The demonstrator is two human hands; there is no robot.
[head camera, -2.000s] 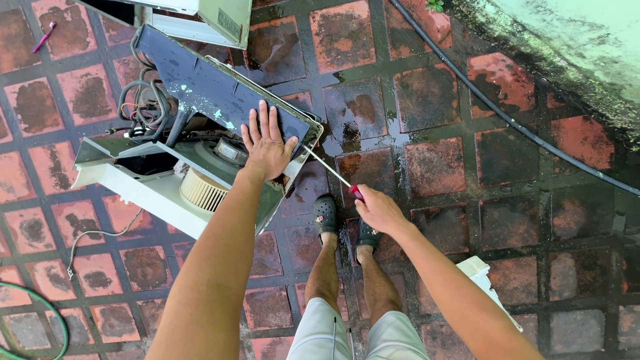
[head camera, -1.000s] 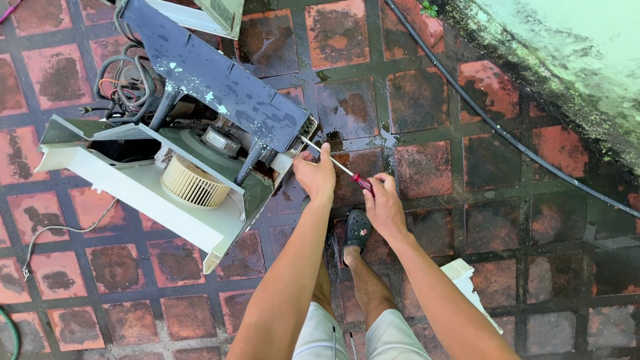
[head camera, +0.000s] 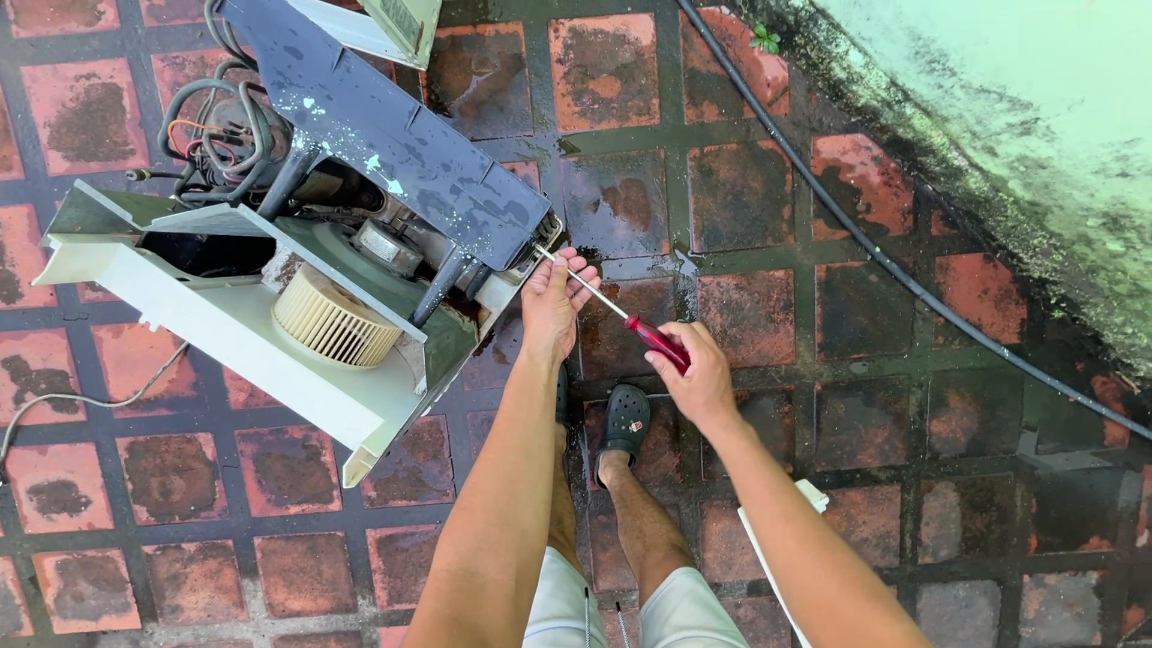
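A screwdriver (head camera: 655,344) with a red handle and a long metal shaft is gripped at its handle by my right hand (head camera: 702,373). Its tip meets the lower right end of an opened air conditioner unit (head camera: 243,319). The fingers of my left hand (head camera: 556,301) steady the shaft near that tip. Along the unit's upper side runs a dark wet panel (head camera: 405,162) with white specks. Below it a cream blower wheel (head camera: 337,319) and a metal motor (head camera: 389,247) show. Whether the tip sits in a screw is too small to tell.
Wires and hoses (head camera: 220,135) bundle at the unit's upper left. A pale casing part (head camera: 396,27) lies above. A black hose (head camera: 837,211) crosses the wet tiles beside a mossy wall (head camera: 1035,135). My clog (head camera: 625,418) is just below my hands; a white plastic piece (head camera: 765,558) lies beneath my right forearm.
My left hand was flat on the dark panel two seconds ago; it has moved down to the screwdriver's shaft. My right hand keeps hold of the handle.
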